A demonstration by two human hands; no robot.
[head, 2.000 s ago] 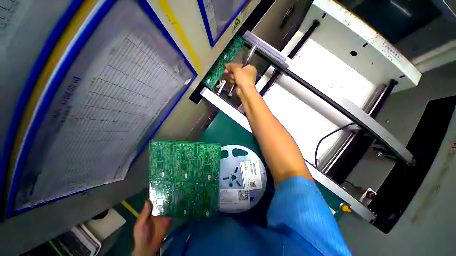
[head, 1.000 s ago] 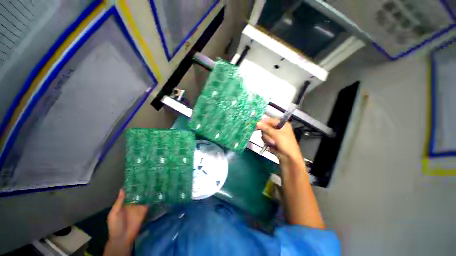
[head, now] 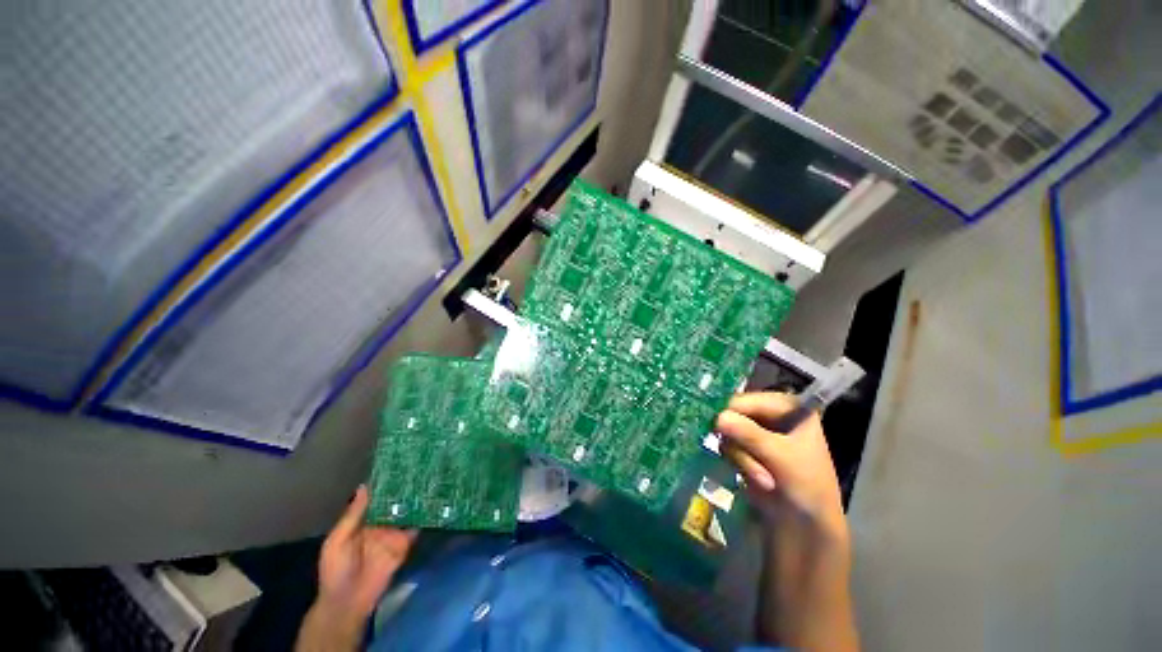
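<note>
My right hand [head: 788,461] grips the right edge of a green PCB panel [head: 644,341], held tilted above the conveyor rails. A slim silvery stick [head: 831,386] is also in my right hand and points up to the right. My left hand [head: 362,555] holds a second green PCB panel [head: 440,446] by its lower left edge. The right panel overlaps the upper right part of the left one. A white reel [head: 543,492] shows only in part below the panels; the rest is hidden.
Conveyor rails [head: 796,358] lie behind the right panel. The dark green surface [head: 675,550] below bears a yellow sticker [head: 697,516]. Blue-framed record sheets [head: 293,287] are on the machine side at left. A keyboard [head: 96,614] is at the lower left.
My right hand has brought its panel from the far left end of the rails back towards me, and it now overlaps the left panel. The reel has become mostly covered. The camera view has shifted.
</note>
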